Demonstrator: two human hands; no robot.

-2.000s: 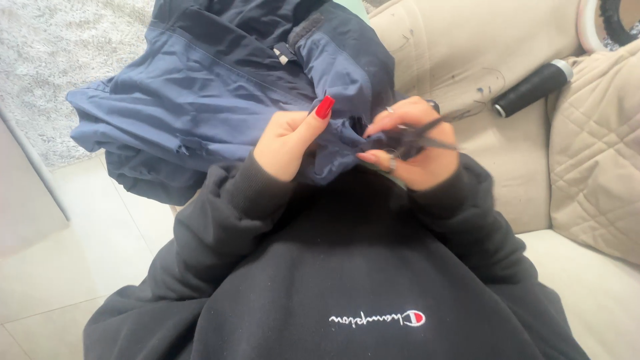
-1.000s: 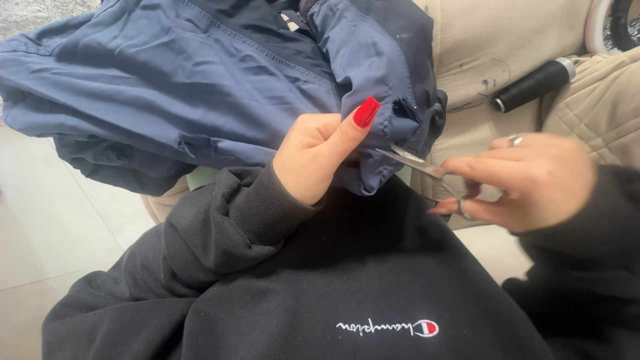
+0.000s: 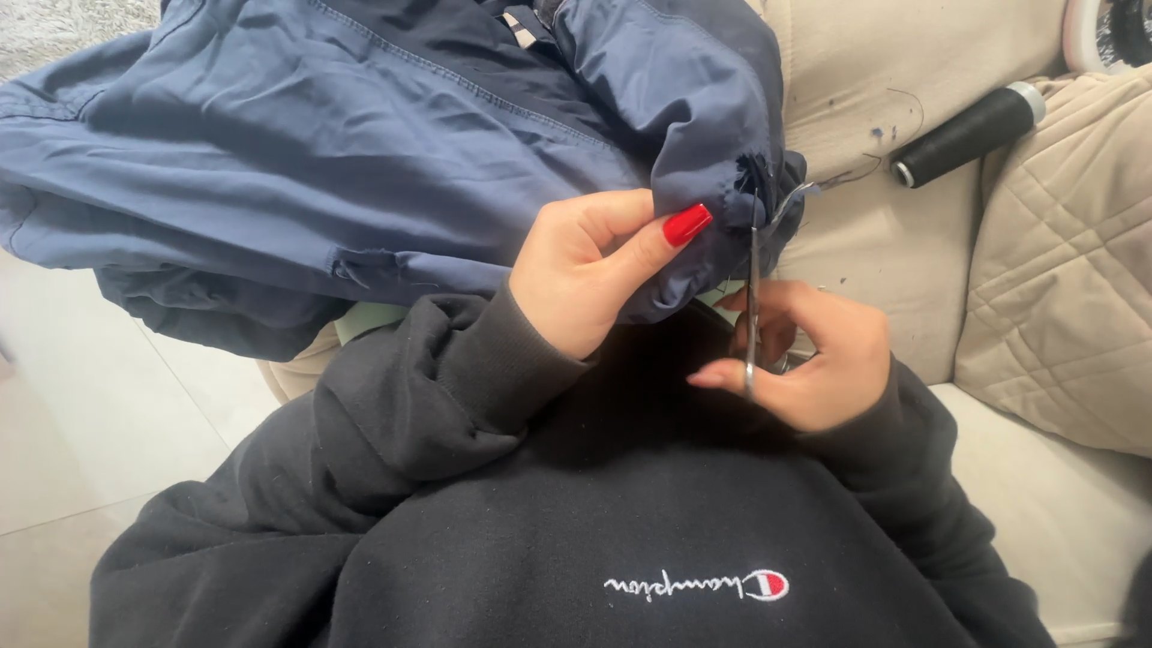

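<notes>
A blue and navy jacket [image 3: 432, 153] lies over my lap and spreads to the left. My left hand [image 3: 594, 270] pinches its fabric between thumb and fingers, close to a torn, frayed spot [image 3: 749, 175]. Small metal scissors [image 3: 754, 288] are in my right hand [image 3: 810, 351], thumb and fingers at the handles. Their blades are spread and point up at the fabric beside the frayed spot. Another damaged patch with loose threads [image 3: 364, 267] shows lower left on the jacket.
A spool of black thread [image 3: 967, 135] lies on the beige sofa [image 3: 882, 297], with loose threads and small blue scraps near it. A quilted beige cushion [image 3: 1071, 270] is at the right. Part of a round, pale-rimmed object [image 3: 1080, 36] shows at the top right corner.
My right hand has moved left from its place one second ago, and the scissors have turned from pointing left to pointing up. My left hand still pinches the fabric.
</notes>
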